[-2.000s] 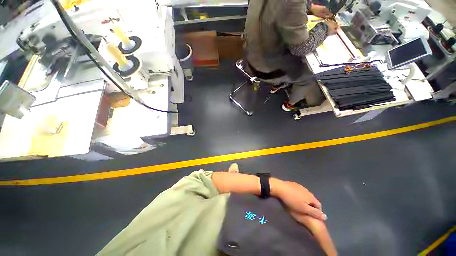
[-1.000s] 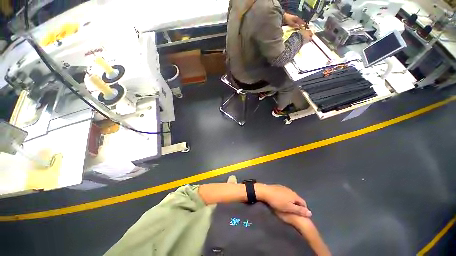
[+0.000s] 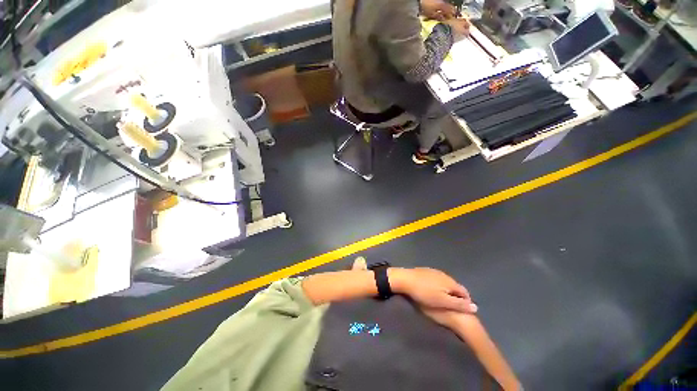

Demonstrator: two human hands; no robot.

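My left hand (image 3: 439, 292) lies over my right forearm (image 3: 483, 344), with a black watch on the left wrist. It holds nothing that shows, and its fingers are loosely extended. My right hand is hidden under the left arm. A small pale tip (image 3: 360, 263) shows beyond the left forearm; I cannot tell if it is a fingertip or a shoe. Both arms are crossed in front of a dark garment with small blue marks. No work item is at my hands. A stack of long black strips (image 3: 513, 113) lies on a white table at the upper right, away from my hands.
A person (image 3: 382, 61) sits on a metal-legged stool (image 3: 355, 149) at the strip table. A control screen (image 3: 582, 40) stands beside the strips. White machine tables with thread cones (image 3: 145, 137) stand at left. A cardboard box (image 3: 277, 95) is behind. A yellow line (image 3: 413, 235) crosses the grey floor.
The view has turned and shifted, so the strip table and seated person sit further left and slightly higher. My crossed arms keep the same pose.
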